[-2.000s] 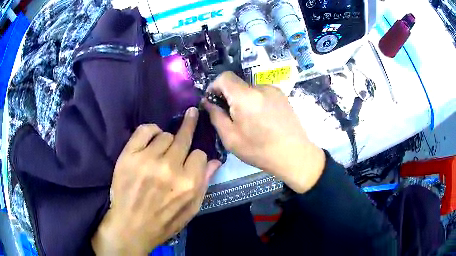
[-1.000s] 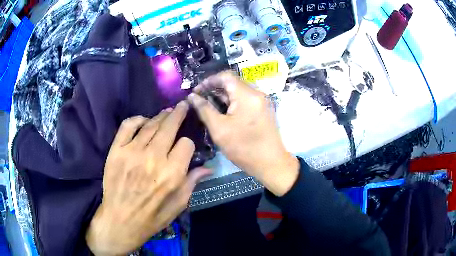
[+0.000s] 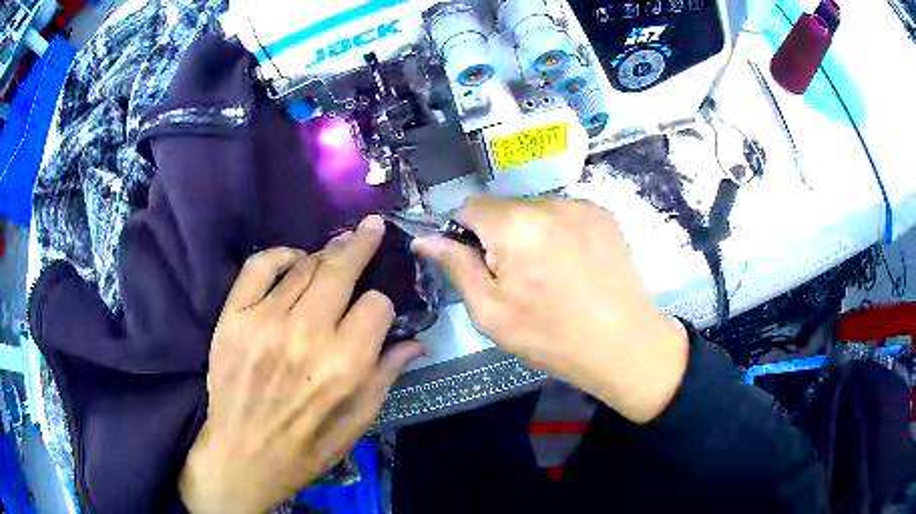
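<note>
The dark purple garment lies left of and under the needle area of the white JACK overlock machine, with a speckled seam across its upper part. My left hand lies flat on the garment, its index fingertip just below the presser foot, beside the pink lamp glow. My right hand is right of that fingertip and pinches a slim tool, whose thin tip points left to the fabric edge. The tool's type cannot be told; most of it is hidden in the hand.
A dark red cone and a thin silver rod lie right of the machine. A dark lint clump is on the white table. The black control panel is at the top. Plaid fabric is at far left.
My right hand has moved right and slightly down from the needle area, uncovering the tool's thin tip. My left hand stays on the garment, with only a small shift.
</note>
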